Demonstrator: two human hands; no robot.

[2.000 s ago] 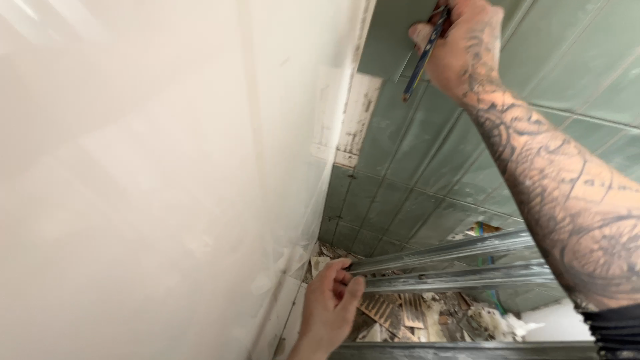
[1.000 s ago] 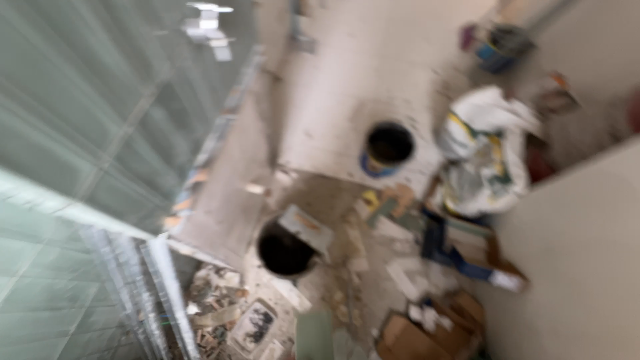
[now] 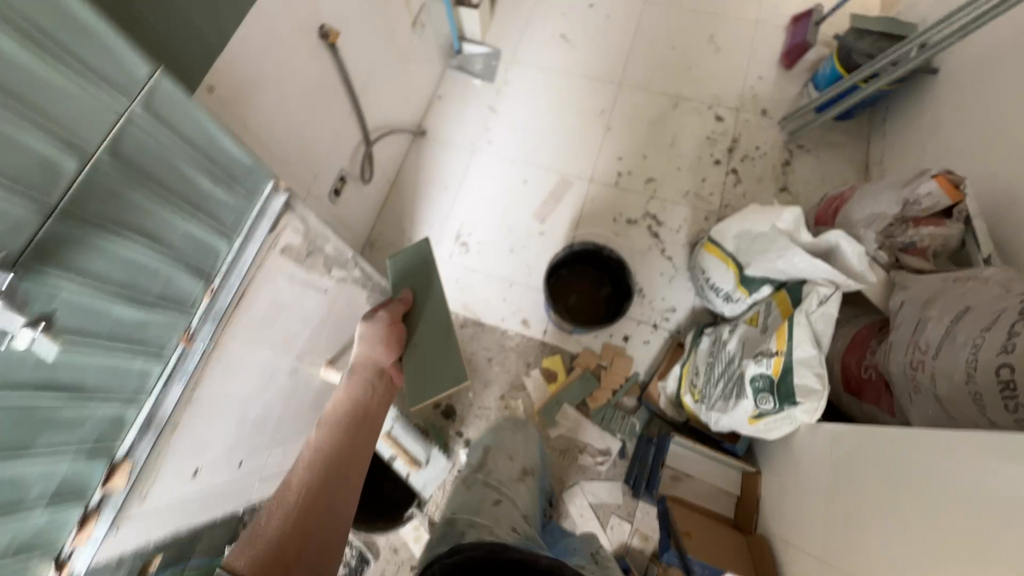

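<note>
My left hand [image 3: 382, 336] grips a flat rectangular piece of green tile [image 3: 432, 336] by its left edge, with the thumb lying on its face. The tile is held in the air above the floor, left of a black bucket [image 3: 588, 286] with dark contents. Left of the hand, a metal trim strip [image 3: 172, 360] runs along the edge of the green wall tiles [image 3: 152, 208]. My right hand is out of view.
Offcuts of tile and cardboard [image 3: 588, 388] litter the floor by my knee. White and grey material bags [image 3: 760, 344] stand at right, near an open cardboard box [image 3: 712, 520]. A flexible hose [image 3: 352, 96] hangs from the far wall. Metal profiles [image 3: 896, 68] lean at upper right.
The view has swung from the tiled wall to the floor. Two seconds ago my right hand held a pencil and my left touched metal profiles; now my left holds a green tile piece.
</note>
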